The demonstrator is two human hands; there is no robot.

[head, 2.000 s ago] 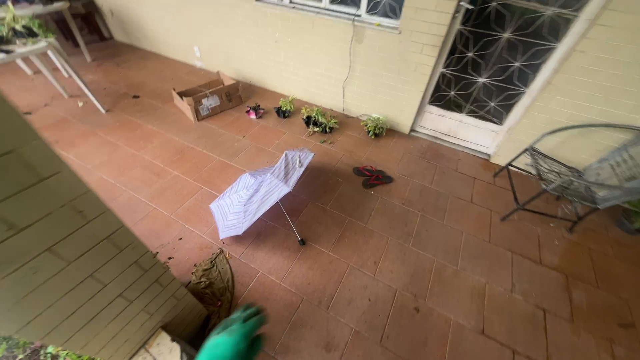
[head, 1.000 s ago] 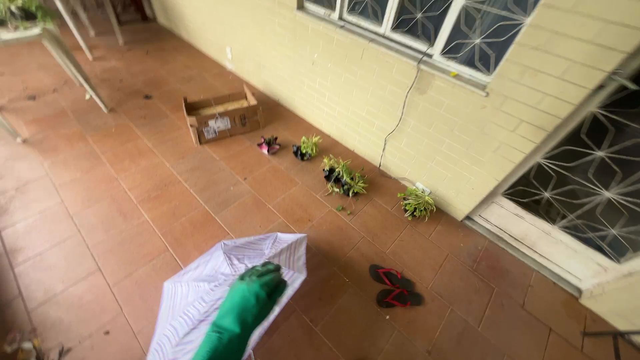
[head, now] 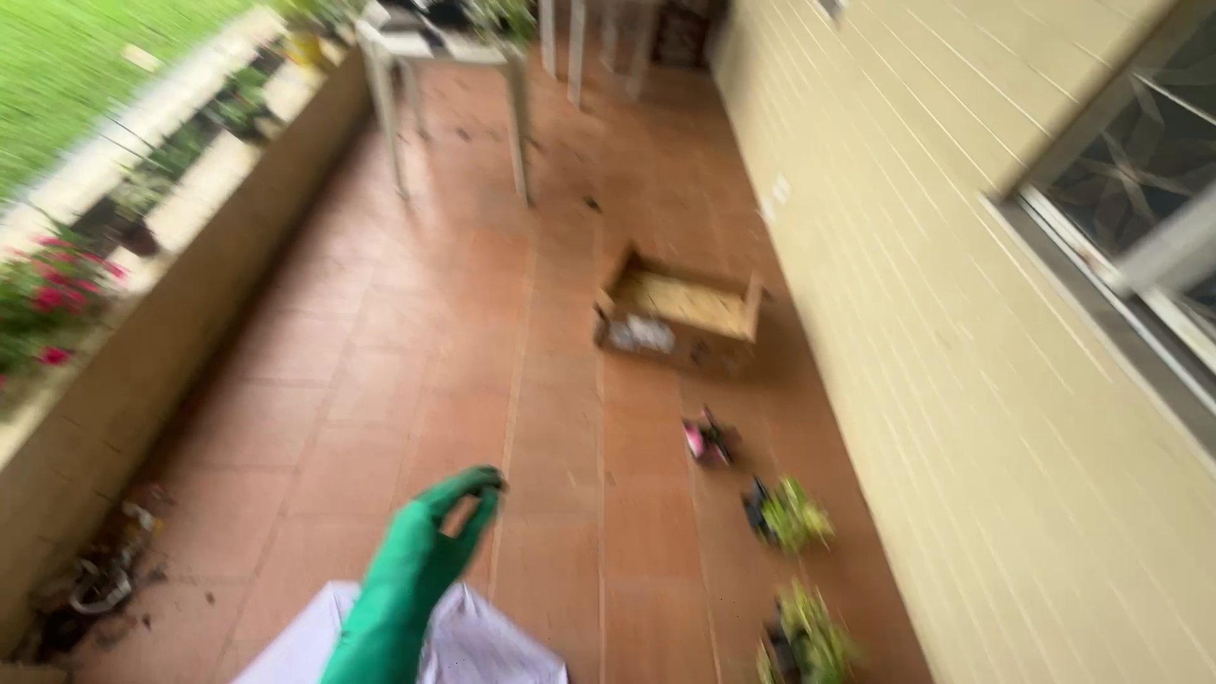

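My left hand (head: 451,522), in a green rubber glove with dark fingertips, reaches up from the bottom edge, left of the middle. Its thumb and finger curve toward each other in a loop, their tips close together. Blur hides whether anything thin lies between them. Below and behind the gloved wrist, the pale lilac canopy of an umbrella (head: 499,646) shows on both sides of the arm, cut off by the bottom edge. The umbrella's handle is out of sight. My right hand does not appear.
On the tiled floor lie an open cardboard box (head: 708,342), a small pink-and-dark item (head: 705,439) and potted plants (head: 796,516) beside the cream wall (head: 883,285). A low wall (head: 180,332) with flowers runs along the left. A white table (head: 446,47) stands farther back.
The view has swung left along the porch. My gloved hand came up from the bottom edge to over the umbrella, and now shows beyond its canopy. Sandals and door have left view.
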